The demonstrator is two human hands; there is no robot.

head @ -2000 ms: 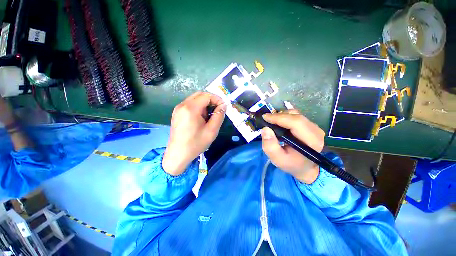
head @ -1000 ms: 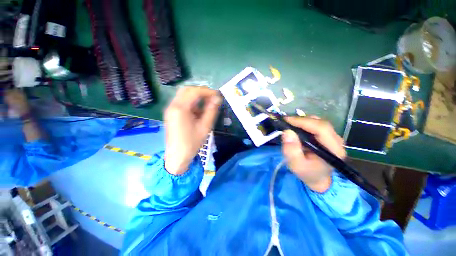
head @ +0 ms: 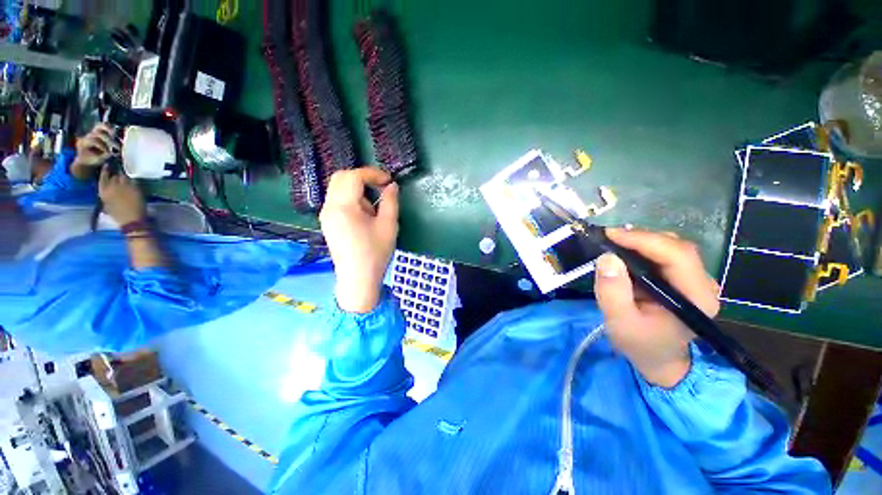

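Observation:
A white holder strip [head: 517, 224] with dark display modules lies tilted on the green mat in front of me, its orange tails pointing up and right. My right hand [head: 660, 295] grips the black soldering iron [head: 698, 319], whose thin tip is over the strip. My left hand [head: 363, 232] is away from the strip, its fingertips at the lower end of the nearest component stack [head: 387, 101]. Its thumb and index finger are bent close together; whether they pinch a component is too small to tell.
Two more component stacks [head: 324, 106] lie further left. Overlapping display strips [head: 774, 227] lie right, near a translucent tub [head: 856, 106]. A dark boxy device [head: 198, 72] stands left. A white tray [head: 423, 295] is below the bench edge. A person's blue sleeve [head: 145, 290] and hands are left.
My left hand has left the holder strip and moved left to the component stack. The iron stays in my right hand over the strip. The view has shifted left, showing more of the neighbour.

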